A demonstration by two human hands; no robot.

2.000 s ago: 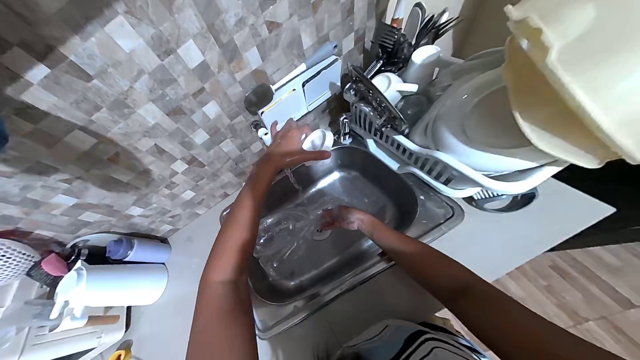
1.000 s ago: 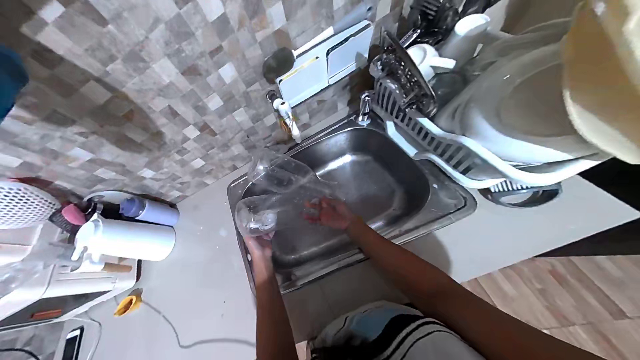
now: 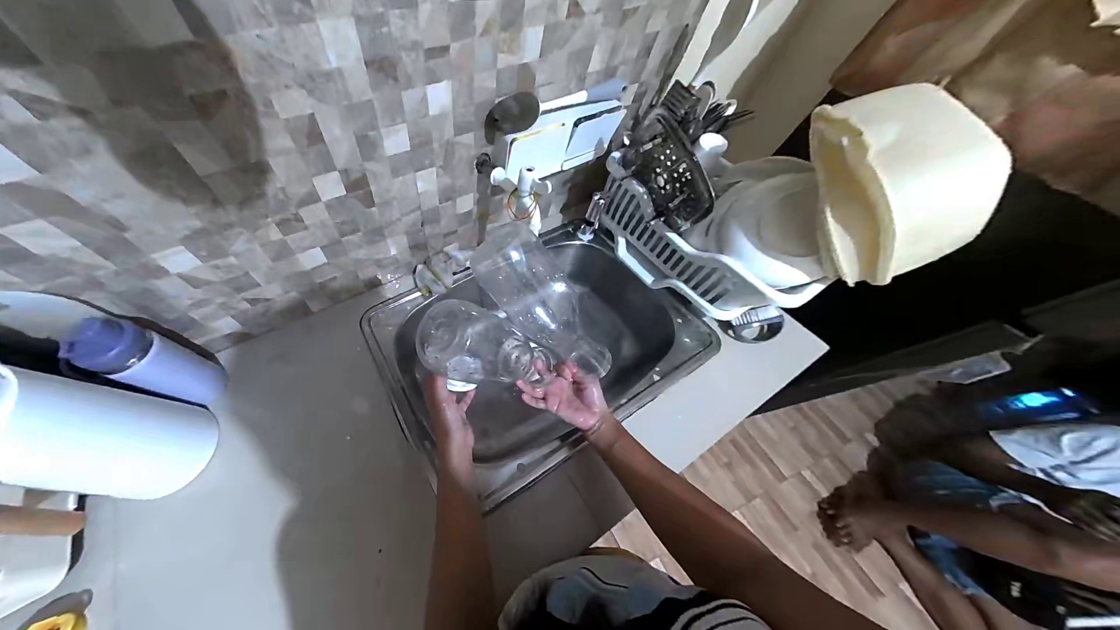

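Over the stainless steel sink (image 3: 630, 306), my left hand (image 3: 451, 416) holds the rounded end of a clear plastic container (image 3: 464, 337) from below. My right hand (image 3: 567, 395), palm up, has its fingertips at the container's round mouth. A second clear container (image 3: 534, 284) slants across the basin beside the first, its lower end by my right fingers. What bears its weight is not plain. Behind the basin, a white faucet (image 3: 527, 188) stands by the tiled wall.
A white dish rack (image 3: 674, 267) with plates and a black perforated basket (image 3: 674, 171) stands right of the sink. A cream cloth item (image 3: 919, 184) hangs over it. On the left counter are a white roll (image 3: 105, 437) and a purple bottle (image 3: 144, 350). A person (image 3: 962, 507) sits at the lower right.
Two seconds ago my left hand was up by the faucet; a second ago it was at the basin's left side with clear plastic. My right hand has come to the container's mouth. The view has shifted.
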